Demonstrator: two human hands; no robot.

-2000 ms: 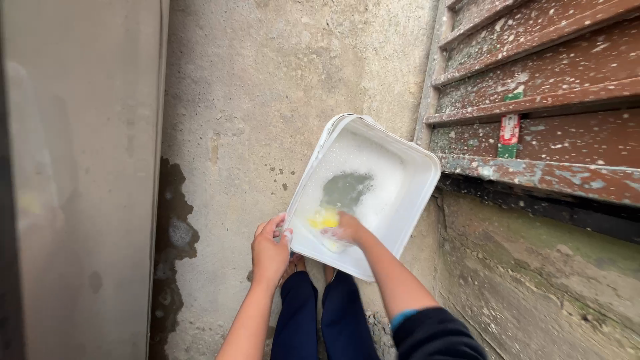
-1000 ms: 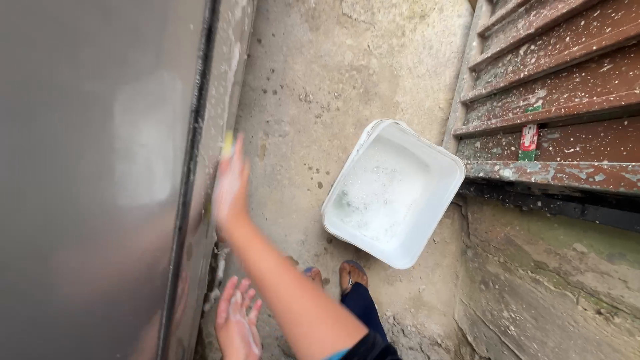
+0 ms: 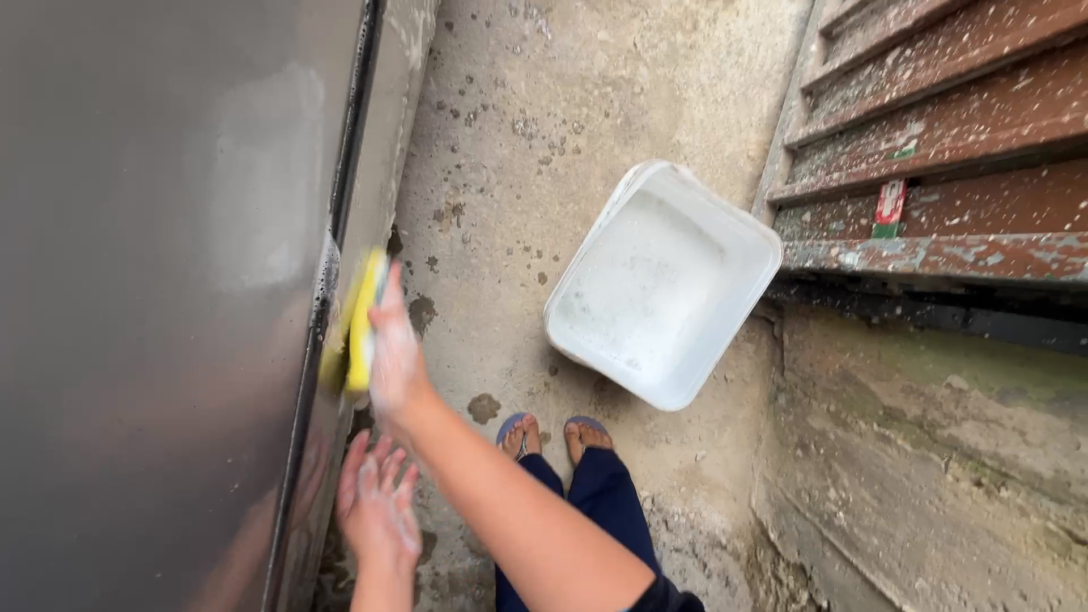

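Observation:
A yellow sponge (image 3: 364,323) is in my right hand (image 3: 395,353), pressed against the narrow side face of a shiny grey metal panel (image 3: 195,255). Suds coat that hand, and white foam clings to the panel's dark edge seam. Below it, my left hand (image 3: 378,501) is palm up with fingers spread, wet with suds and holding nothing. A white plastic tub (image 3: 718,319) of soapy water stands on the concrete floor to the right of my hands.
My feet in flip-flops (image 3: 518,435) stand on the wet-spotted concrete floor (image 3: 484,212), just below the tub. On the right are a paint-spattered brown slatted metal structure (image 3: 935,183) and a rough concrete ledge (image 3: 918,442).
Two seconds ago my right hand held the sponge inside the tub and my left hand was at its rim. Both hands have since moved left to the panel.

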